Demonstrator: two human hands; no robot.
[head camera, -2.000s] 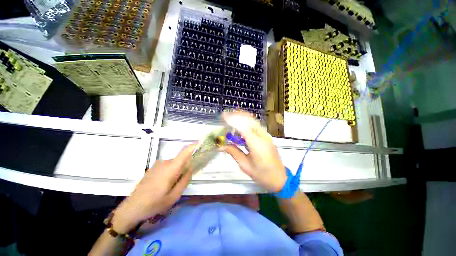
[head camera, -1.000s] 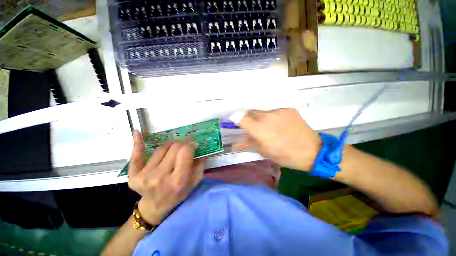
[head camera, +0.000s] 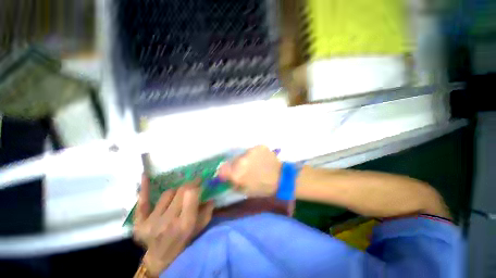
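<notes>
The frame is blurred. My left hand (head camera: 171, 217) holds the printed circuit board (head camera: 168, 180), its green solder side up, with my fingers spread over its lower left part. My right hand (head camera: 253, 171) is closed around the purple tool (head camera: 214, 181), whose end shows at the board's right part; a bit of purple also shows behind the hand. Whether the tool touches the board cannot be told. The blue wrist strap (head camera: 287, 181) is on my right wrist.
Beyond the rail (head camera: 359, 159) lie the clear tray of black components (head camera: 201, 59) and the cardboard box (head camera: 293, 70) with yellow components (head camera: 359, 27). At the left, boards (head camera: 49, 81) stand in the black rack (head camera: 98, 111). A yellow thing (head camera: 356, 234) shows below the rail at the right.
My right hand has moved left onto the board, with the purple tool over its right part. The board was cream side up or tilted earlier, then green side up. The view has shifted.
</notes>
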